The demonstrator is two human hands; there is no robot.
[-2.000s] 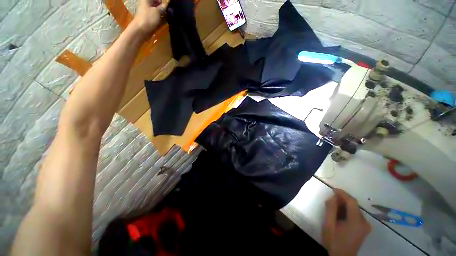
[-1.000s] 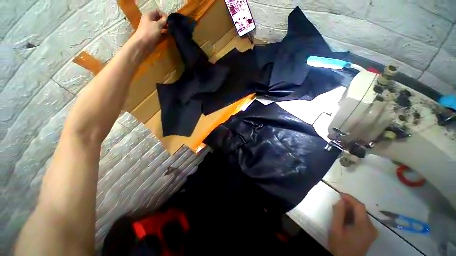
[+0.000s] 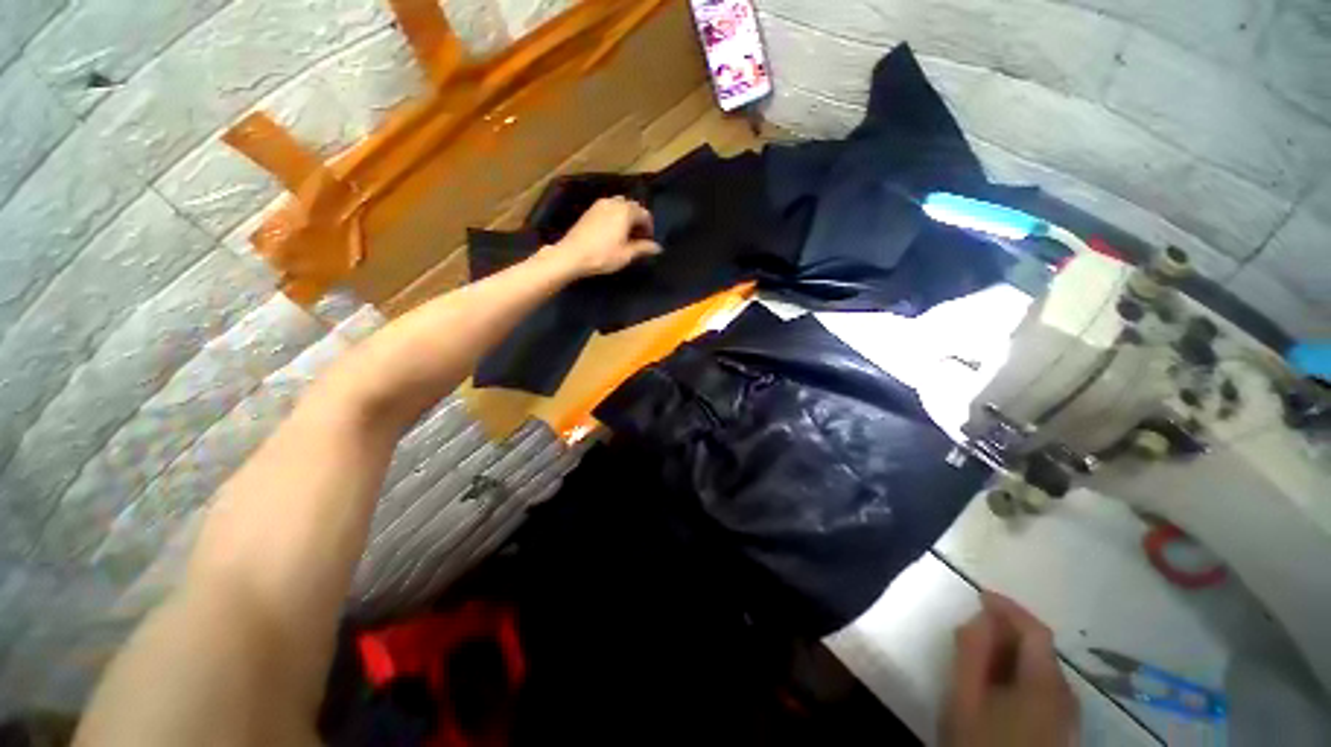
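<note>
A shiny black garment piece (image 3: 803,453) lies wrinkled on the white machine table, its right edge by the presser foot (image 3: 981,447). Matte black cut panels (image 3: 715,226) lie overlapping on the cardboard beyond it. My left hand (image 3: 610,238) is over these panels with curled fingers; whether it grips a panel cannot be told. My right hand (image 3: 1007,671) is at the lower right near the table's front edge, partly cut off by the picture's bottom. Its fingers are curled, and what they hold, if anything, cannot be made out.
The off-white sewing machine head (image 3: 1088,358) stands at the right, with a bright light (image 3: 985,216) behind it. Blue snips (image 3: 1168,692) and a red scissor loop (image 3: 1182,558) lie right. Taped cardboard (image 3: 496,132) and a phone (image 3: 730,56) are beyond. A red stool (image 3: 438,642) is low left.
My left hand has come down and right from the upper cardboard, where it held a dark panel raised; that panel is now down among the others. My right hand has stayed near the table edge.
</note>
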